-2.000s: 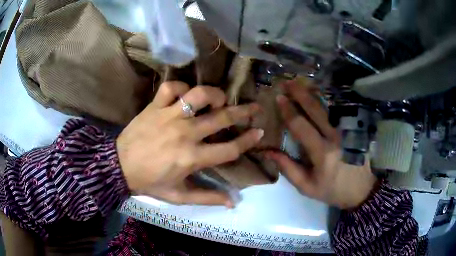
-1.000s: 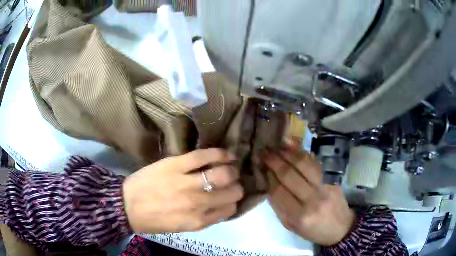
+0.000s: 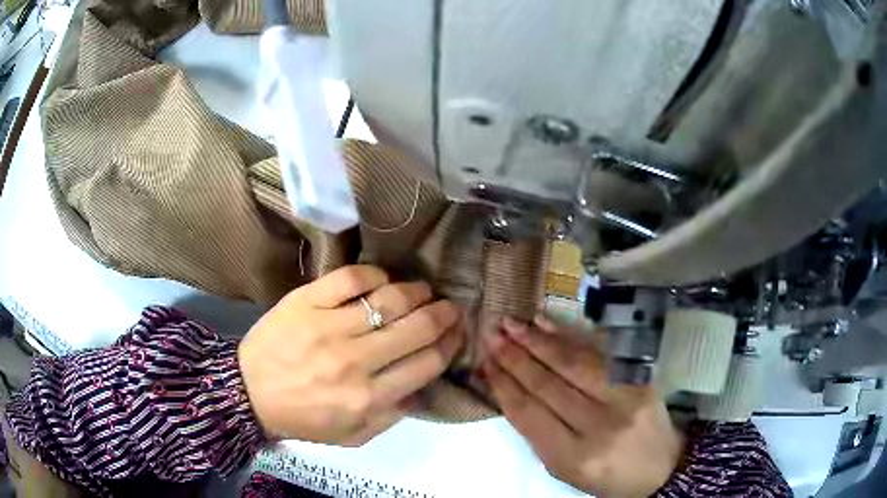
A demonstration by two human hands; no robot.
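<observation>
The brown ribbed garment [image 3: 156,175] lies bunched from the upper left to under the machine head. Its folded end [image 3: 514,277] lies flat below the presser foot area [image 3: 501,229]; the needle cannot be made out. My left hand [image 3: 350,355], with a ring, grips the cloth left of the folded end, its fingertips partly hidden in the folds. My right hand [image 3: 574,404] has its fingertips on the near part of the folded end and holds it. A loose pale thread [image 3: 413,209] curls on the cloth.
The pale grey machine head [image 3: 467,97] fills the upper right. A white translucent bar [image 3: 309,146] hangs over the cloth. A yellow-tan block [image 3: 564,269] sits right of the folded end. Cream ribbed knobs [image 3: 697,352] are right of my right hand. A ruler strip [image 3: 321,477] follows the table's front edge.
The folded cloth end now lies flatter under the head, its ribs showing. My right fingers have shifted slightly left and down. My left hand has moved slightly up. The view has shifted.
</observation>
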